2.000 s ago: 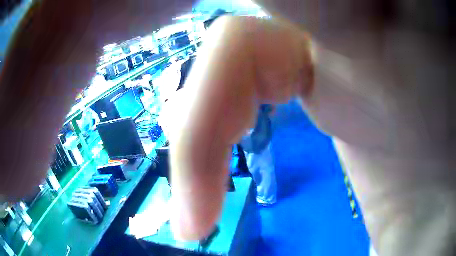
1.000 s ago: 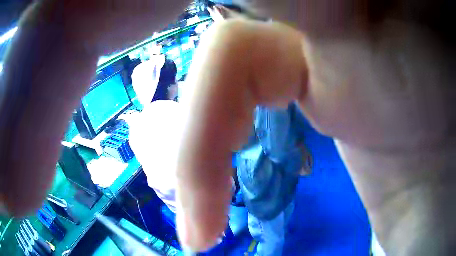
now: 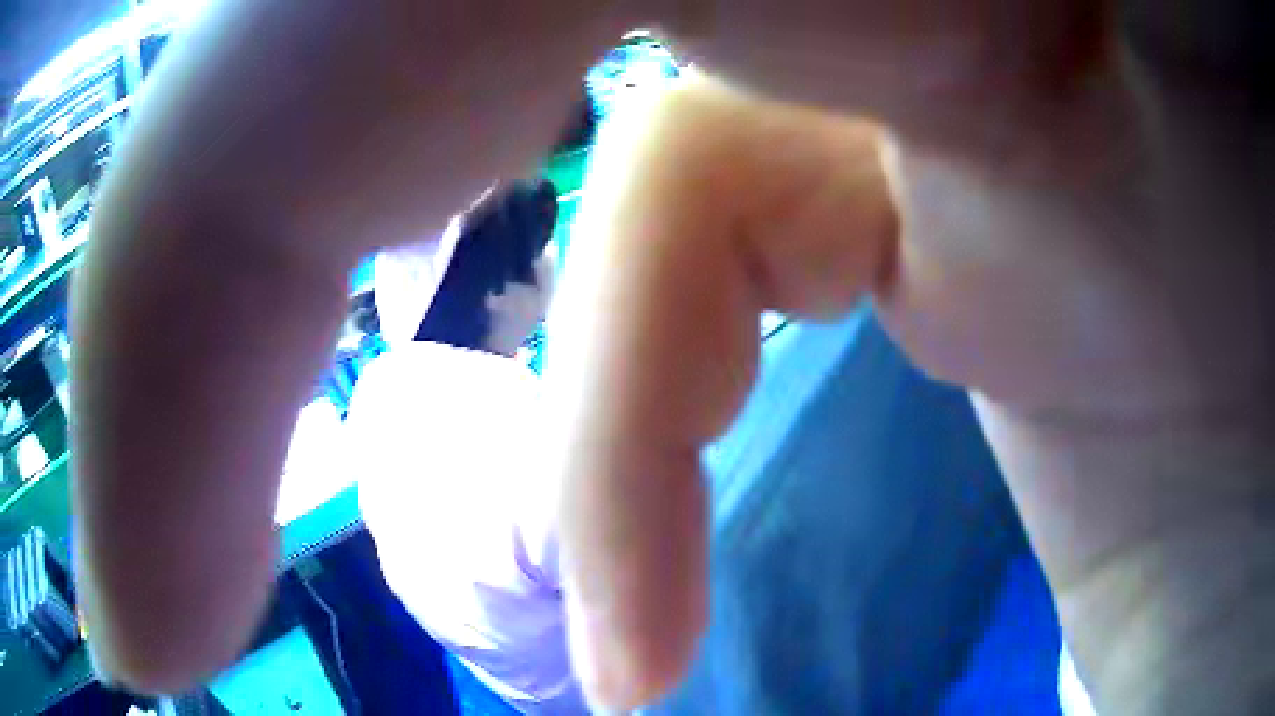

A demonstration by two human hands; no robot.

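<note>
A bare hand, which looks like my right hand (image 3: 629, 420), is very close to the lens and blurred. It reaches in from the right, and bent fingers hang down across the left and middle of the view. The visible fingers are apart with nothing seen between them. The upper part of the hand is cut off by the top edge, so whether it holds anything there is hidden. My left hand is not in view.
A person in a pale top (image 3: 434, 462) with dark hair is beyond the fingers, beside a green bench. A large grey-blue clothed shape (image 3: 839, 518) is close at right centre. Dark flat pieces (image 3: 35, 581) stand at the lower left. Blue floor (image 3: 1010, 650) shows at the lower right.
The hand still covers the view, its left finger now further right. The grey-blue shape looks much larger and nearer. The monitor seen earlier at the left is no longer visible.
</note>
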